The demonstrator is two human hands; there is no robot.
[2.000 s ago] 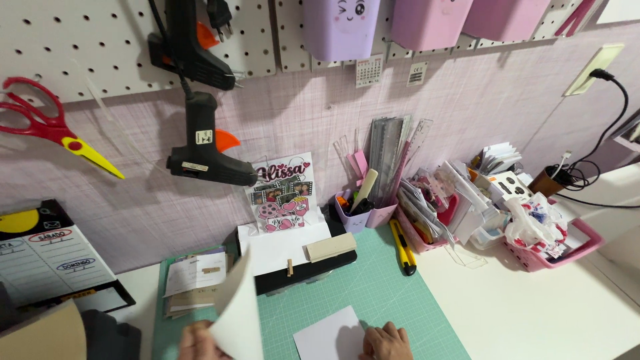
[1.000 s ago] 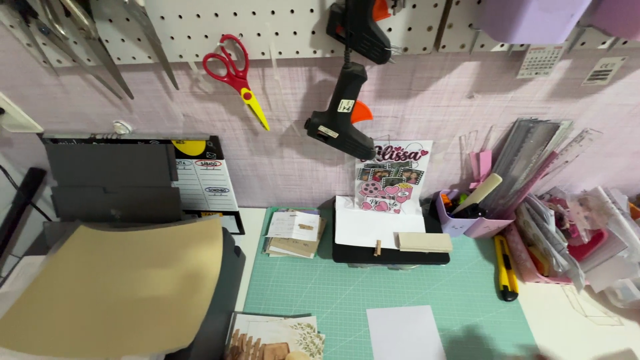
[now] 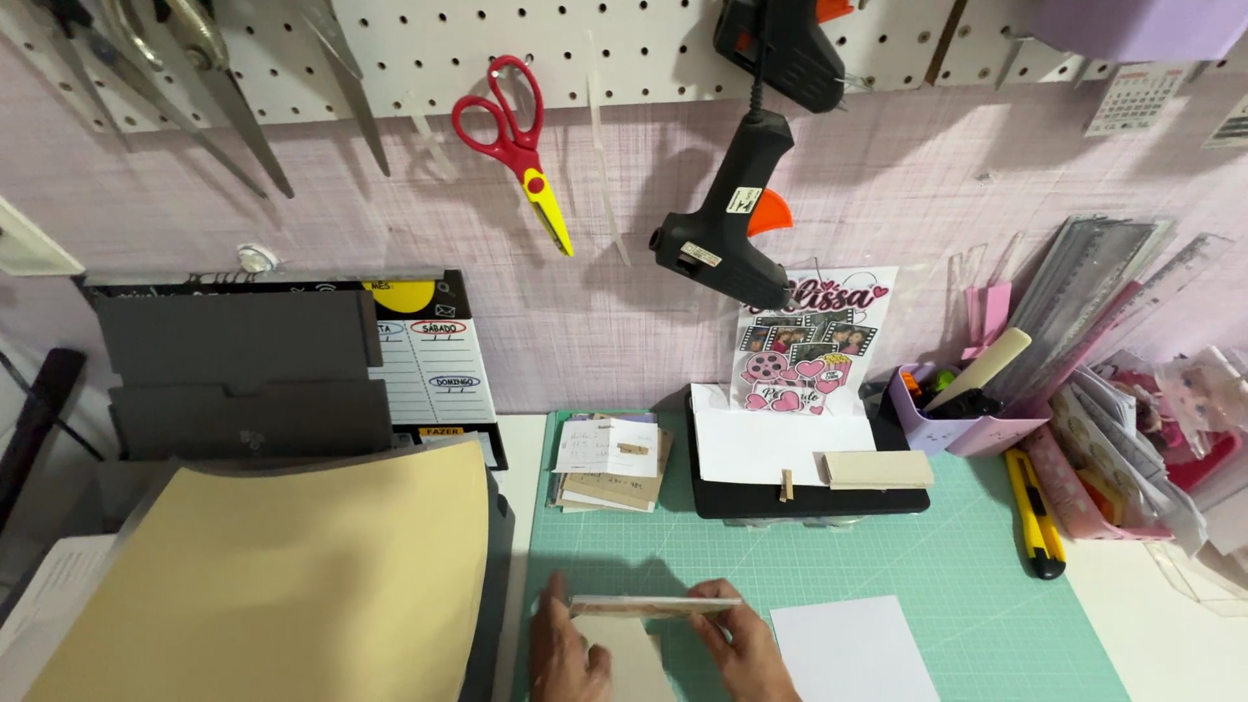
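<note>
Both of my hands hold a thin stack of cards or paper [image 3: 655, 606] on edge, seen nearly edge-on, over the green cutting mat [image 3: 702, 551]. My left hand [image 3: 565, 648] has its left end, and my right hand [image 3: 736, 639] grips its right end. Under and between the hands lies a beige sheet or board [image 3: 624, 653], partly hidden by them. A white paper sheet [image 3: 853, 648] lies flat on the mat, just right of my right hand.
A printer [image 3: 244, 419] with a cream sheet [image 3: 292, 565] over it stands left. Behind the mat are stacked notes [image 3: 609, 468] and a black stand [image 3: 809, 502] with papers. A yellow utility knife [image 3: 1035, 517] lies right, near holders [image 3: 941, 429]. Glue guns [image 3: 726, 214] and scissors [image 3: 517, 156] hang above.
The printed cards that lay flat at the mat's lower left one second ago are no longer seen lying there. Both hands have come together at that spot around an upright stack.
</note>
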